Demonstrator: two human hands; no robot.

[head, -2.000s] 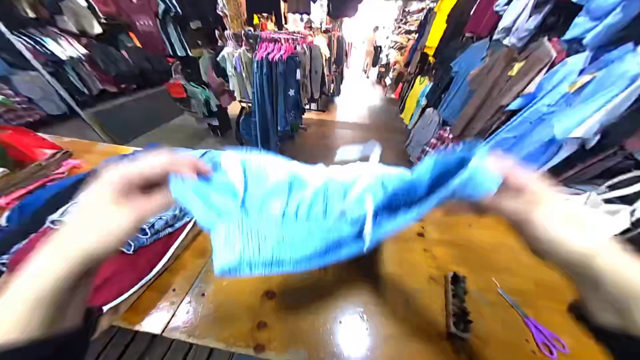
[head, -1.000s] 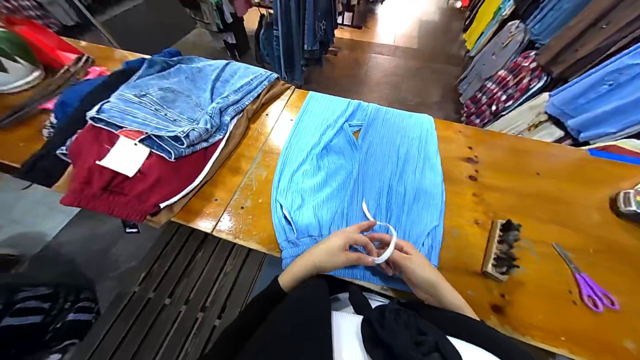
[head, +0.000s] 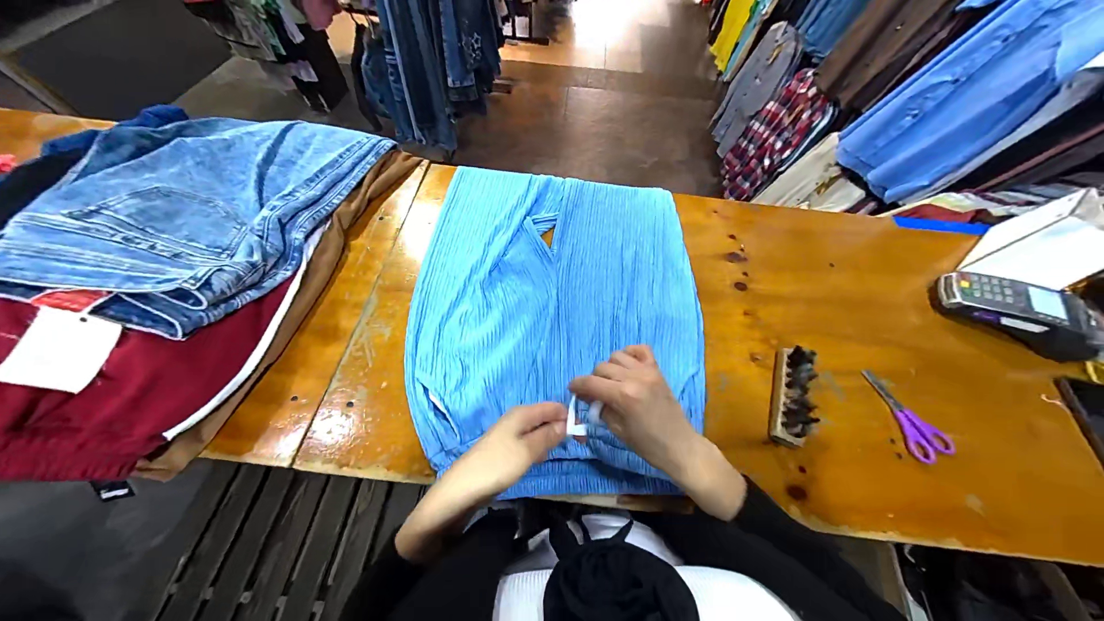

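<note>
Light blue crinkled trousers (head: pixel 604 267) lie on the varnished wooden counter (head: pixel 862 293), their elastic waistband along the near edge. Over the lower part of the trousers, my left hand (head: pixel 526 435) and my right hand (head: pixel 634 397) meet at a white drawstring or strip (head: pixel 576 423). Fingers and thumb of each hand pinch it, and part of it is hidden by the fingers.
Left of the trousers lie folded denim (head: pixel 190 207) and dark red garments (head: pixel 198 371) with a white tag (head: pixel 60 349). To the right are a wooden brush-like block (head: pixel 792 397), purple-handled scissors (head: pixel 914 427) and a card terminal (head: pixel 1013 302). Hanging shirts (head: pixel 940 95) stand beyond.
Two seconds ago the trousers were held up between both hands; they now lie on the counter. Since one second ago the hands still hold the white strip, with less of it showing as a loop.
</note>
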